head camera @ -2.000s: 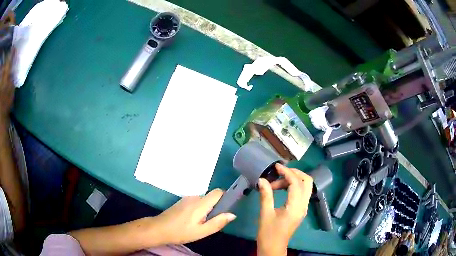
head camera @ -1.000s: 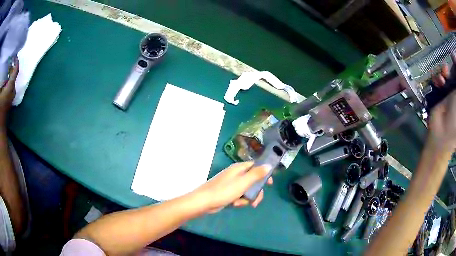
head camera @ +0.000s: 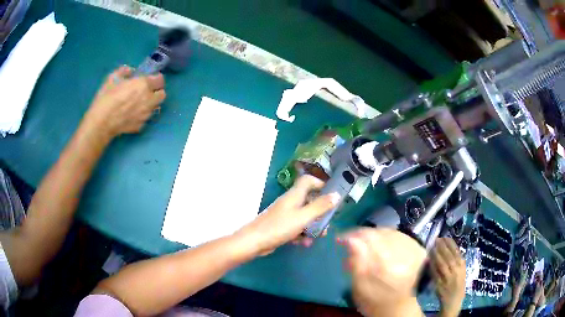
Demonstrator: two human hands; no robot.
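Note:
My left hand [head camera: 294,213] is closed around the handle of a grey handheld unit [head camera: 339,186]. The unit's round head lies on the press base [head camera: 310,160], with the white-wrapped press tip [head camera: 368,155] down in its black-ringed opening. My right hand [head camera: 387,269], blurred, is at the near end of the press lever [head camera: 441,201], closed around its dark grip, which it mostly hides. The green and bare-metal press [head camera: 427,133] stands to the right of the unit.
A neighbour's hand [head camera: 127,102] holds another grey unit [head camera: 153,60] at left. A white sheet stack [head camera: 220,173] lies centre-left, a white strip [head camera: 316,86] behind the base. Waiting units [head camera: 455,213], black parts [head camera: 494,257] and another person's hand [head camera: 447,266] are at right.
The press tip has moved down into the unit's head. My right hand has swung the lever from far right towards me. The neighbour's hand has taken hold of the far-left unit.

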